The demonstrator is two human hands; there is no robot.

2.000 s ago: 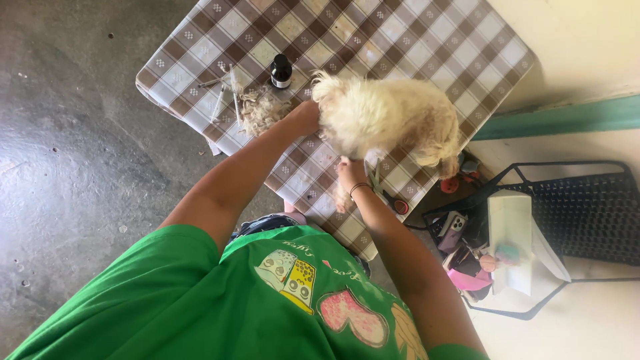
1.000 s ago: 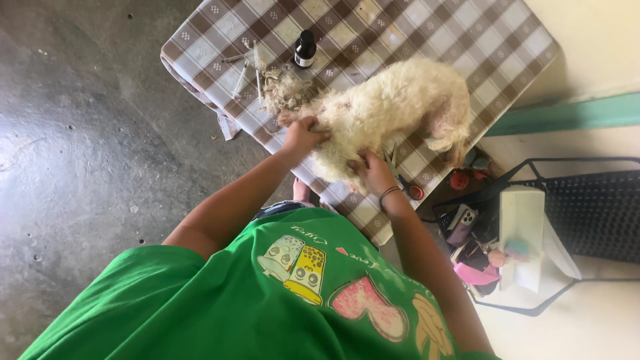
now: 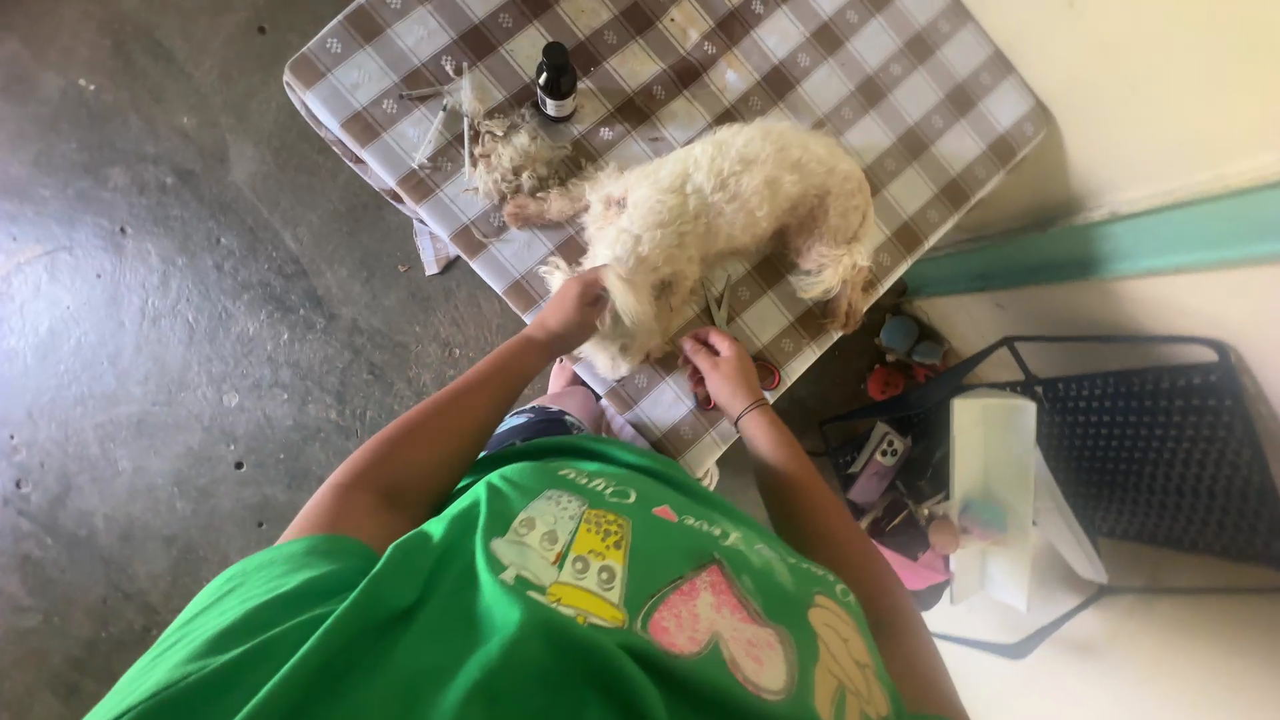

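A cream, curly-haired dog (image 3: pixel 740 195) lies on its side on a table with a brown-and-white checked cloth (image 3: pixel 930 120), its head toward the near edge. My left hand (image 3: pixel 578 308) is closed on the fur at the dog's head. My right hand (image 3: pixel 720 368) is over red-handled scissors (image 3: pixel 719 303), whose blades lie slightly parted on the cloth beside the dog; whether the fingers grip them I cannot tell. A heap of cut fur (image 3: pixel 515 155) lies by the dog's outstretched leg, next to a dark bottle (image 3: pixel 556 82) with a black cap and several thin syringes (image 3: pixel 466 120).
A black woven chair (image 3: pixel 1160 440) stands at the right against a cream wall with a green band (image 3: pixel 1120 240). It holds a phone (image 3: pixel 880 462), a whitish plastic container (image 3: pixel 990 490) and pink items. Small red and blue toys (image 3: pixel 898 335) sit near the table's right edge. Grey concrete floor is at the left.
The dog has gone from more upright to lying stretched out. My left hand has moved to the head fur, and my right hand has left the dog's body and come to the scissors.
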